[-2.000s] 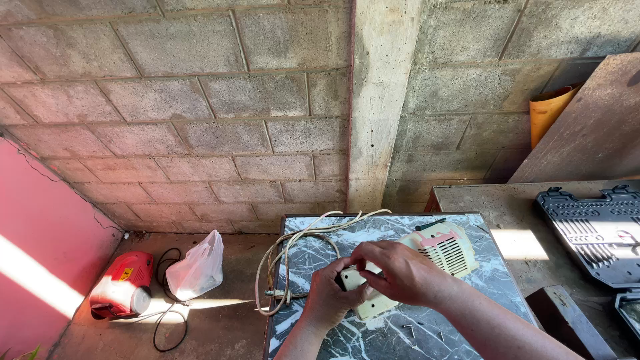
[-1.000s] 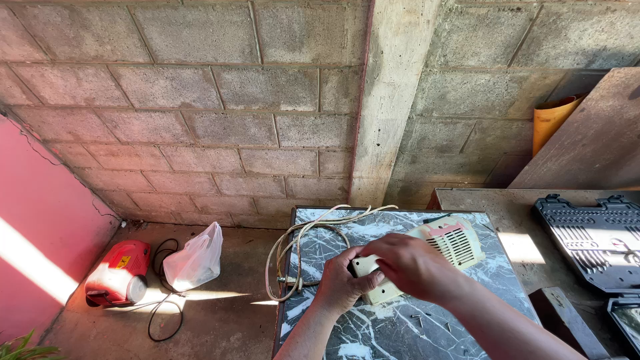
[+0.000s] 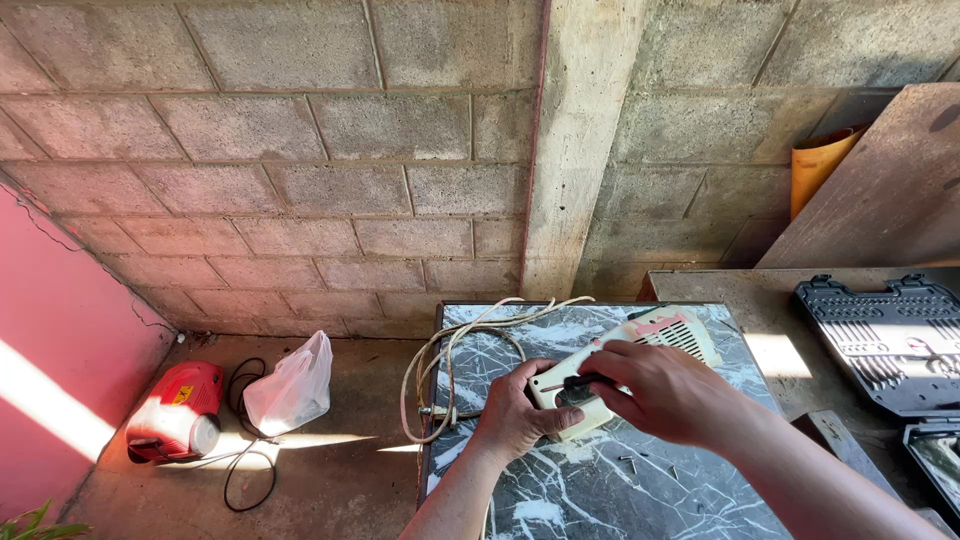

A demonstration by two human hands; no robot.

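On a marble-patterned tabletop (image 3: 637, 495) lies a cream plastic housing with vent slots (image 3: 686, 334), its handle end toward the left. My left hand (image 3: 517, 412) grips that end, thumb across the lower edge of its opening. My right hand (image 3: 660, 386) holds a dark-handled tool (image 3: 581, 381), seemingly a screwdriver, whose thin shaft points left over the handle end; whether its tip touches is unclear. Several small screws (image 3: 631, 463) lie on the tabletop below the housing. A coiled cream cable (image 3: 450, 352) rests at the table's left, beside my left hand.
At the right, an open socket and wrench set case (image 3: 889, 337) sits on a worn bench (image 3: 765, 300), near a leaning board (image 3: 885, 180). On the floor at left are a red machine (image 3: 176, 412) with a black cord and a white plastic bag (image 3: 292, 386). A block wall stands behind.
The dark-handled tool now shows in my right hand, lying over the housing's handle end. My left hand still grips the housing.
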